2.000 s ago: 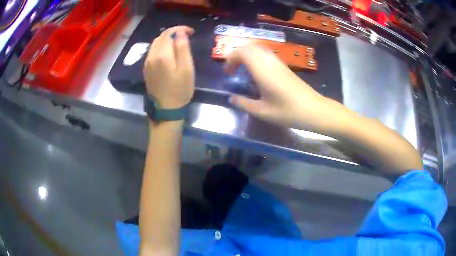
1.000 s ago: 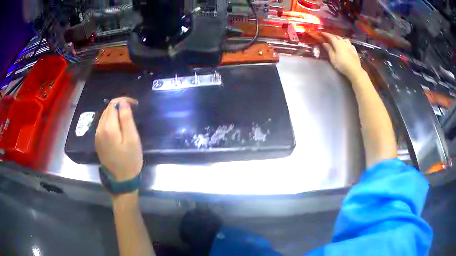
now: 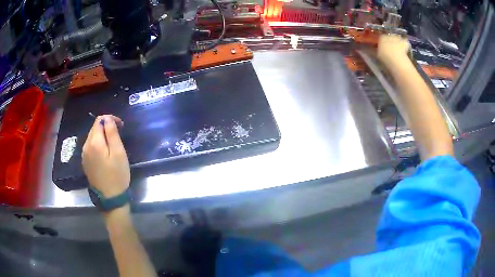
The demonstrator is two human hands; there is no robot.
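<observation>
My left hand [image 3: 107, 159] is over the left part of the black work pad [image 3: 217, 105], fingertips pinched on a thin dark sliver, perhaps a fine pick [image 3: 93, 115]. My right hand [image 3: 394, 50] is far off at the upper right, at the machine rails, touching or just beside an orange-brown carrier strip [image 3: 365, 37]. Its fingertips are hidden, so its grip is unclear. A clear parts strip [image 3: 163, 92] with small upright pins lies on the pad. More orange-brown strips lie behind the pad, one at the right [image 3: 222, 55] and one at the left [image 3: 89, 79].
Red parts bins [image 3: 12, 162] stand at the left bench edge. A black microscope or camera column [image 3: 127, 30] stands over the pad's back edge. A shiny metal bench top [image 3: 315, 108] lies right of the pad. A red light [image 3: 273, 10] glows behind the rails.
My right hand has moved from the carrier strip over the pad to the rails at far right. That strip is gone from the pad's middle. My left hand stays pinched over the pad; the view has shifted.
</observation>
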